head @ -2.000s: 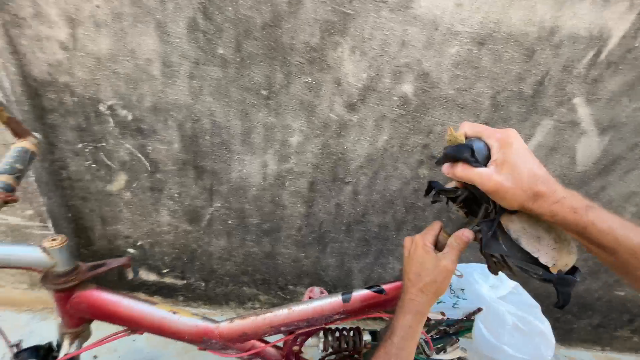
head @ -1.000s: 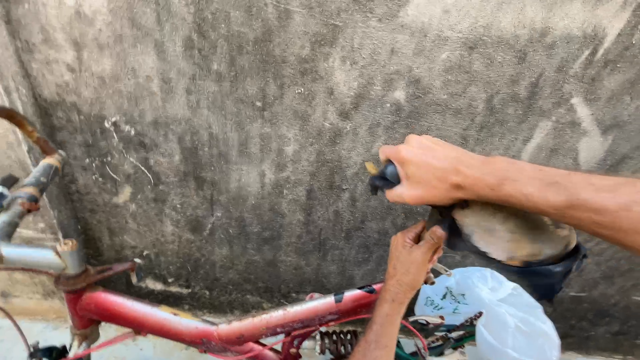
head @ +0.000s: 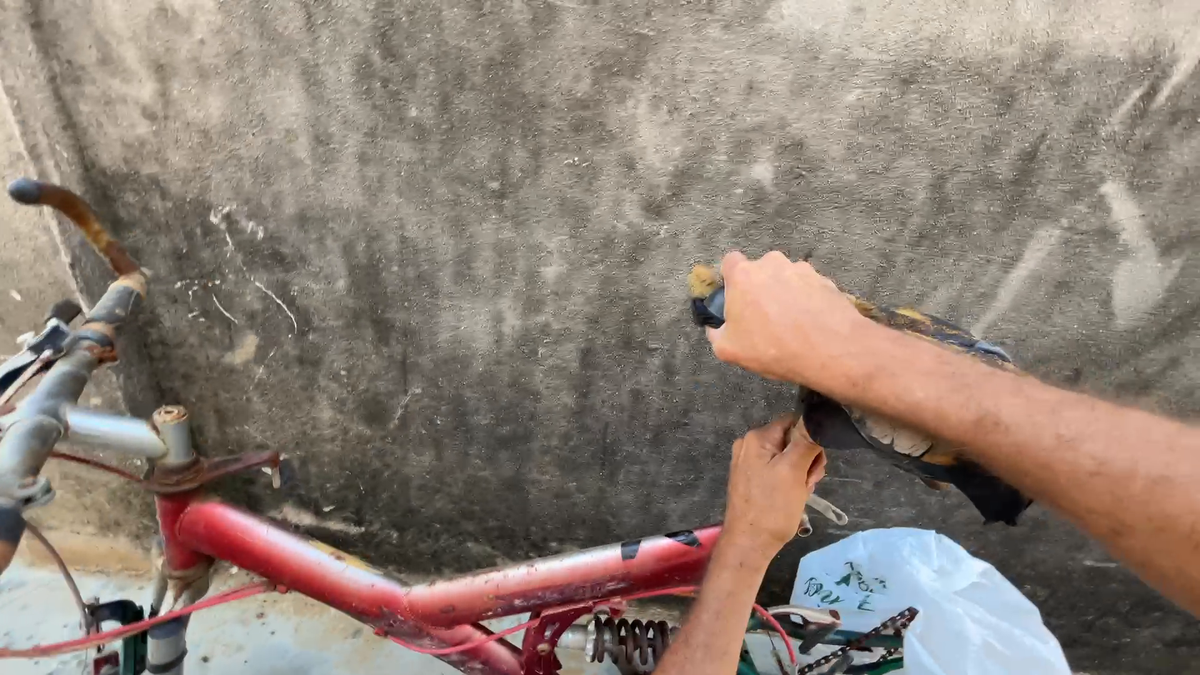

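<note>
A worn bicycle saddle [head: 900, 436] with torn black covering and exposed yellowish padding is at the right, partly behind my right forearm. My right hand [head: 787, 314] grips the saddle's narrow nose, which pokes out past the fingers. Below it, my left hand [head: 773, 483] has its fingers closed at the torn black cover under the saddle; what exactly they pinch is hidden. Under both hands runs the red bicycle frame [head: 562, 581], its rear end passing behind my left forearm. A small metal lever [head: 827, 509] shows just right of my left hand.
A rough, stained concrete wall [head: 516, 234] stands close behind the bicycle. The rusty handlebar [head: 56, 403] juts up at the left. A coil spring [head: 633, 639] sits under the frame. At the lower right are a white plastic bag [head: 975, 600] with writing and a chain [head: 867, 642].
Both hands have shifted left from two seconds ago, staying on the saddle, which has turned so that my right forearm now crosses it. The view has shifted, showing more of the handlebar.
</note>
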